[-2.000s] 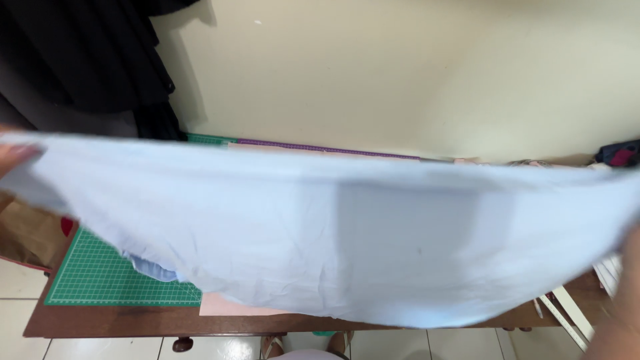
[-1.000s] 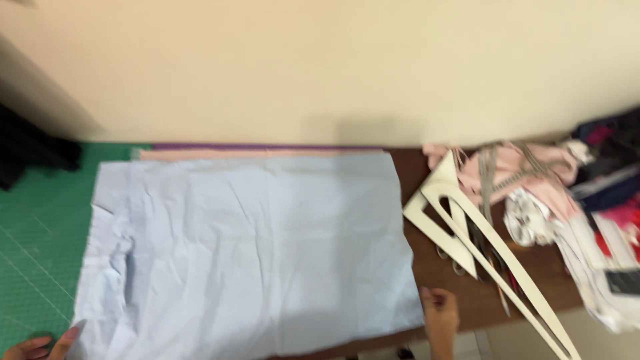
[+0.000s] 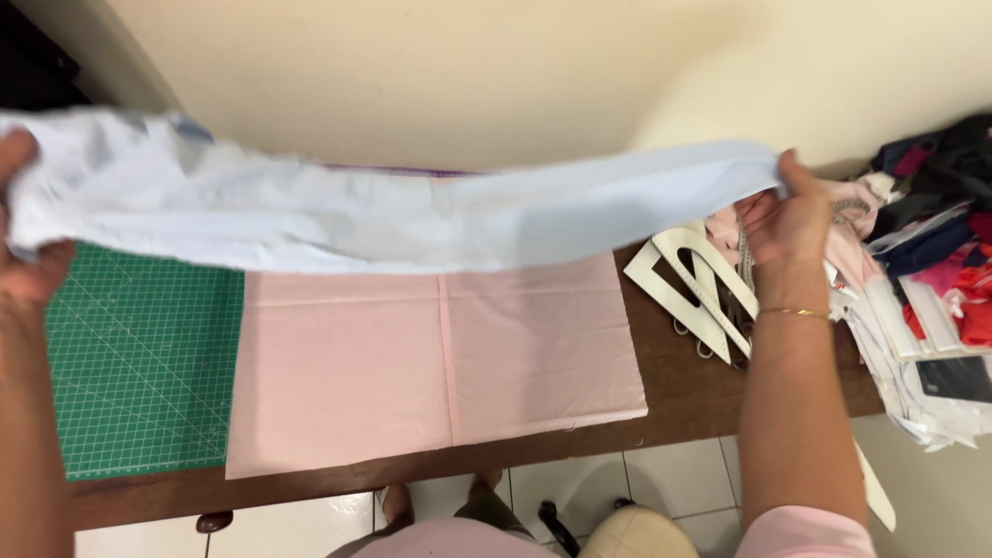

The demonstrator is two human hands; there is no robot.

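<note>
A light blue fabric piece point(image 3: 387, 221) is stretched in the air between both hands, its middle blurred and sagging slightly. At the far left edge my left hand point(image 3: 31, 225) grips one end, partly cut off by the frame. My right hand point(image 3: 790, 213) pinches the other end at the right, thumb up. Below the cloth lies a pink fabric panel point(image 3: 349, 372) with a vertical seam or strip down its middle, flat on the green cutting mat point(image 3: 147, 372) and the dark wooden table point(image 3: 682, 395). The blue cloth hides the panel's back part.
White plastic pattern rulers point(image 3: 682, 302) and scissors handles point(image 3: 704, 350) lie right of the pink panel, near my right wrist. Heaped clothes and fabrics point(image 3: 930, 232) stand at the right. A wall rises behind the table. A round stool seat point(image 3: 639, 535) is below the front edge.
The blue cloth lay spread over the pink panel a second ago; now both hands hold it raised, and the pink panel shows. Both hands have moved up and away from the table's front edge.
</note>
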